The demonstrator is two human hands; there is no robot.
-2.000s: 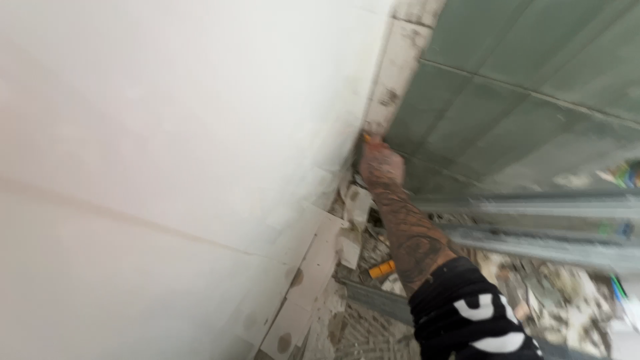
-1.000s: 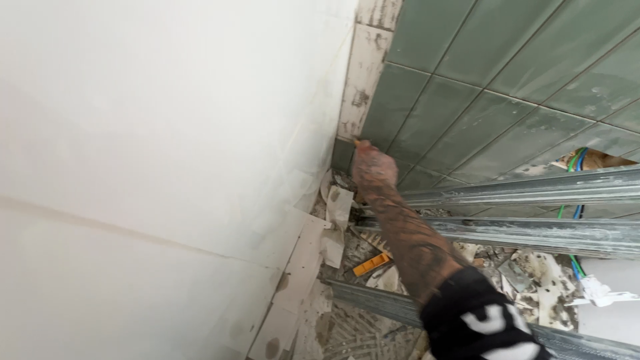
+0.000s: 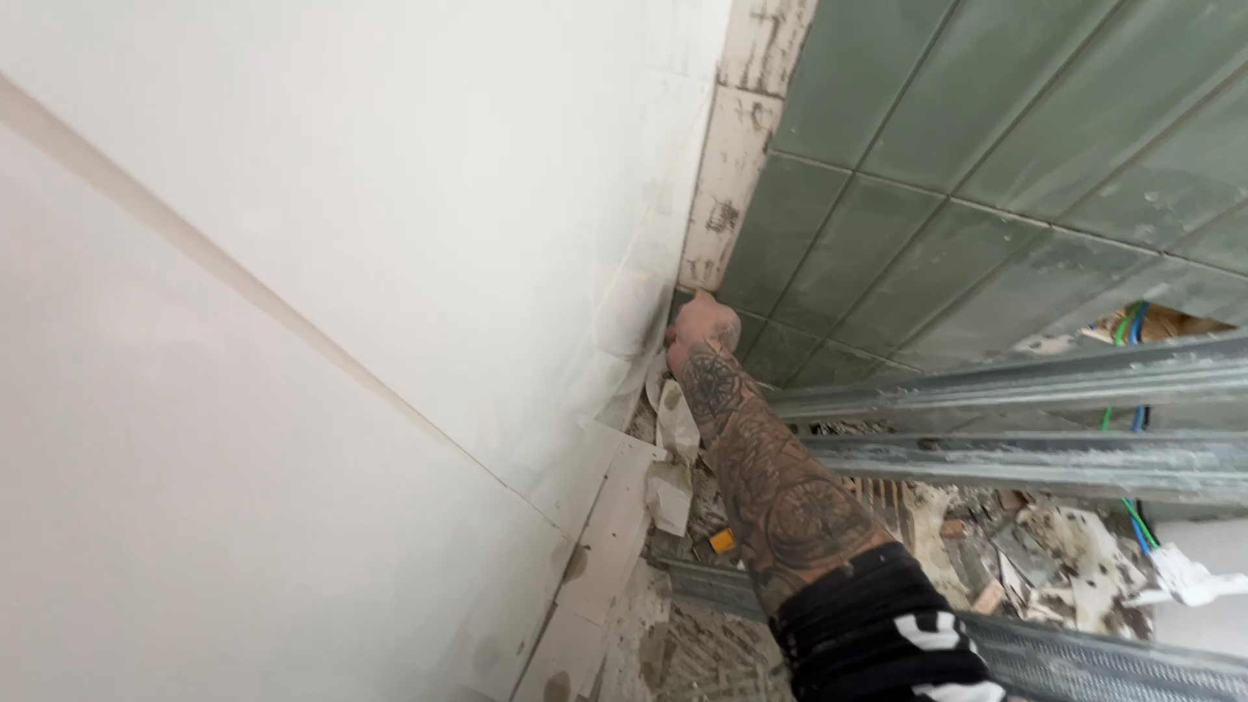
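My right hand (image 3: pixel 704 330), on a tattooed forearm with a black sleeve, reaches down into the corner between a large white wall surface (image 3: pixel 390 244) and green wall tiles (image 3: pixel 907 253). Its fingers are at the lower end of a narrow whitish strip (image 3: pixel 731 185) with dark marks, which runs along the edge of the green tiles. The fingertips are small in view and partly hidden, so whether they grip something cannot be told. My left hand is out of view.
Metal profiles (image 3: pixel 1024 375) cross at the right beside green and blue cables (image 3: pixel 1139 526). Broken tile and rubble (image 3: pixel 1053 556) lie on the floor. Pale board pieces (image 3: pixel 609 526) line the white wall's foot, near an orange object (image 3: pixel 721 541).
The hand remains in the corner at the strip. The forearm now covers part of the orange object, which showed more fully before. The view has shifted.
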